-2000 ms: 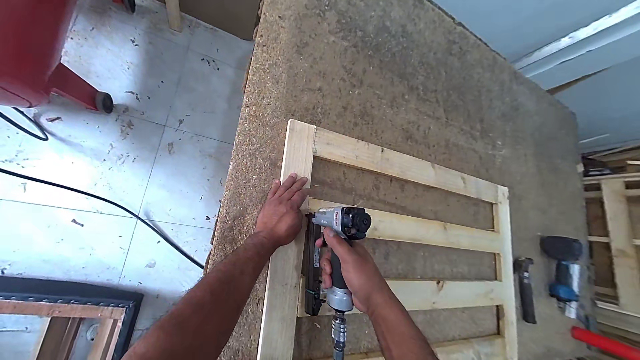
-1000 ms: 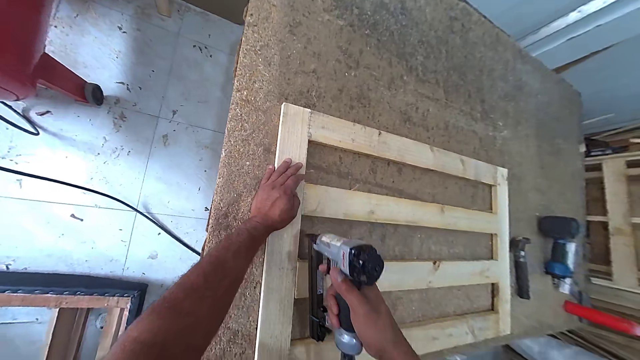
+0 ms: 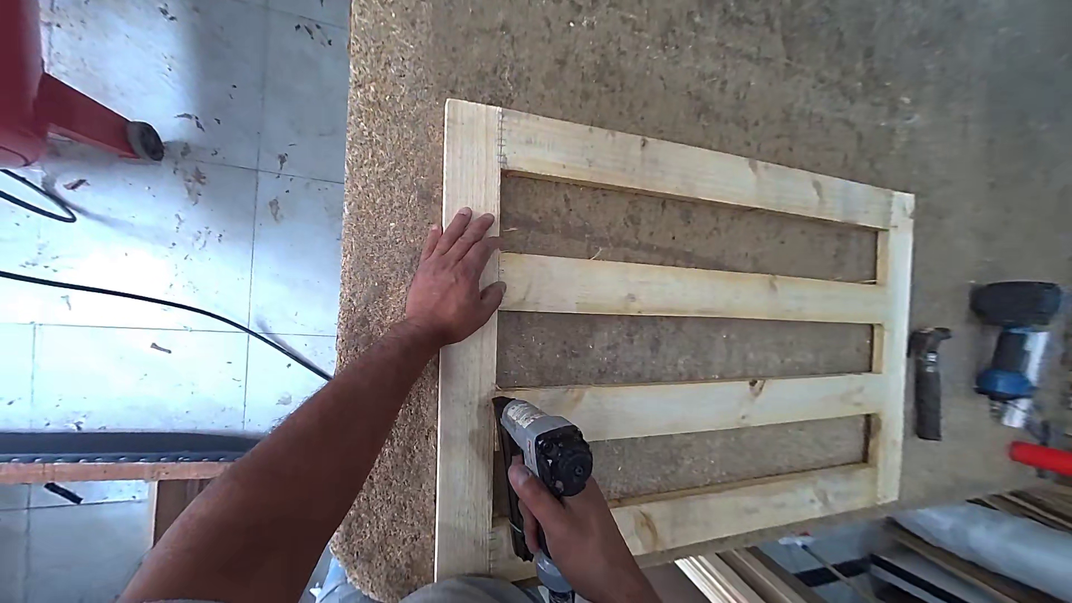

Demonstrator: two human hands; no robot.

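Note:
A slatted pine frame (image 3: 695,289) lies flat on a particleboard bench top (image 3: 385,167). My left hand (image 3: 455,280) presses on its left side rail, beside the end of the second slat, with the fingers spread. My right hand (image 3: 561,519) grips a pneumatic stapler (image 3: 544,440). The nose of the stapler is at the joint between the left rail and the third slat; its exact contact point is hidden. Rows of small marks show at the top left joint.
Right of the frame lie a hammer (image 3: 928,385), a blue and black power tool (image 3: 1009,343) and a red object (image 3: 1038,456). A black hose (image 3: 167,301) crosses the tiled floor. Wood pieces (image 3: 745,578) are below the bench's near edge.
The stapler in my right hand has moved down the left rail, from the second slat's end to the third slat's. My left hand stays on the left rail.

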